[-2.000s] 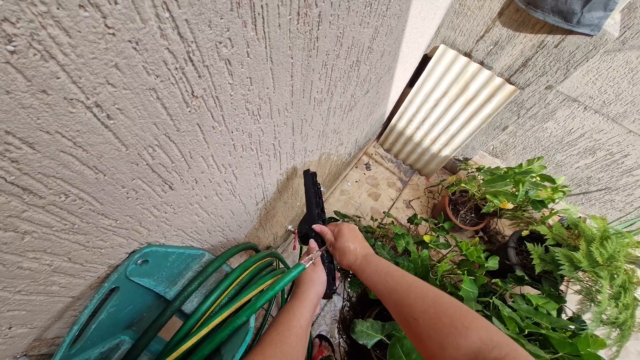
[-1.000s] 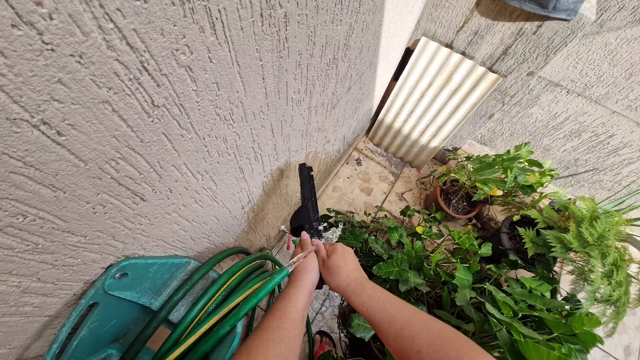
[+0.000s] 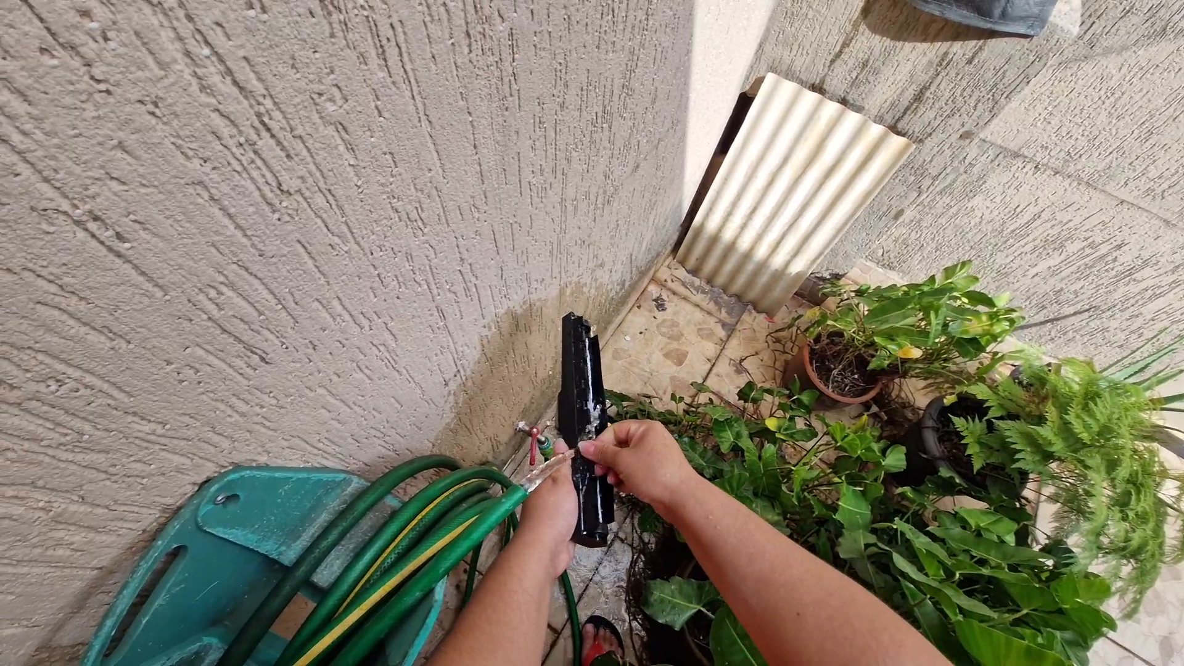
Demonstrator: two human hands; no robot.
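Note:
My left hand (image 3: 552, 514) holds a long black plastic part (image 3: 584, 398) from beneath, near its middle. The part stands roughly lengthwise in the view. My right hand (image 3: 641, 462) is at the part's right side, thumb and forefinger pinched together over its surface, beside a small wet, shiny patch. Clear water (image 3: 546, 469) runs from the end of a green garden hose (image 3: 504, 507) toward my fingers. The hose lies in coils over a teal plastic chair (image 3: 268, 518). Whether my right fingers pinch something small cannot be told.
A textured wall (image 3: 324, 231) rises at the left, with a red-handled tap (image 3: 534, 442) low beside it. A corrugated panel (image 3: 793, 190) leans at the back. Potted plants (image 3: 842, 370) and leafy vines (image 3: 860, 518) crowd the right. A sandalled foot (image 3: 601, 638) shows below.
The black part has shifted and turned a little in my left hand's hold, and more of its lower end now shows. My right hand stays close to its middle.

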